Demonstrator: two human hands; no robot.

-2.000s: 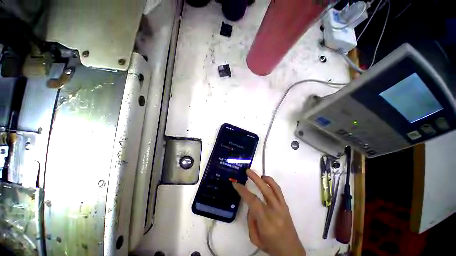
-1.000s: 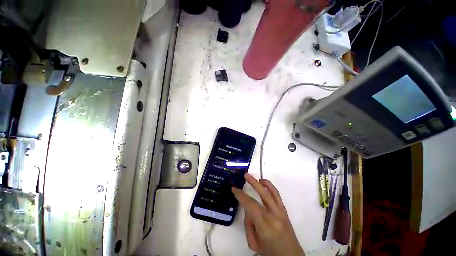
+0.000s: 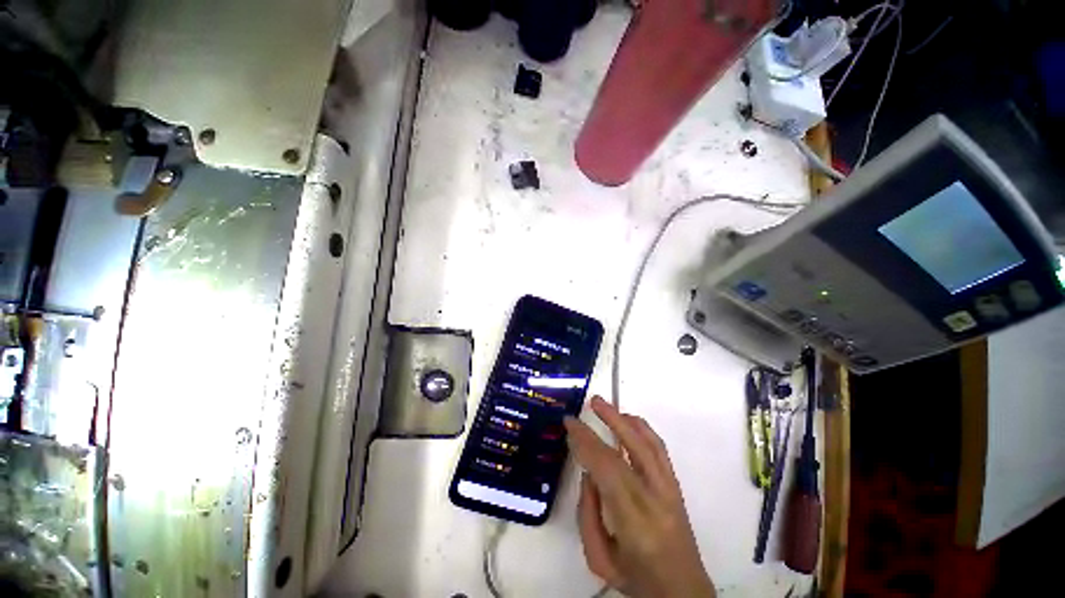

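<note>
A black smartphone lies face up on the white tabletop, its dark screen lit with lines of text and a pale bar at its lower end. A pale cord runs from its lower edge. My right hand is bare and reaches in from the bottom edge. Its fingertips are at the phone's right edge, over the screen; the fingers are slightly spread and hold nothing. Whether a finger touches the glass cannot be told. My left hand is not in view.
The metal machine bed fills the left. A pink-red bottle stands at the back. A tilted control panel is at the right, with a dark red screwdriver and yellow-green snips below it. A thin cable curves beside the phone.
The text on the phone screen has changed. My right hand's fingers have shifted slightly at the phone's right edge. The phone still lies in the same place on the table.
</note>
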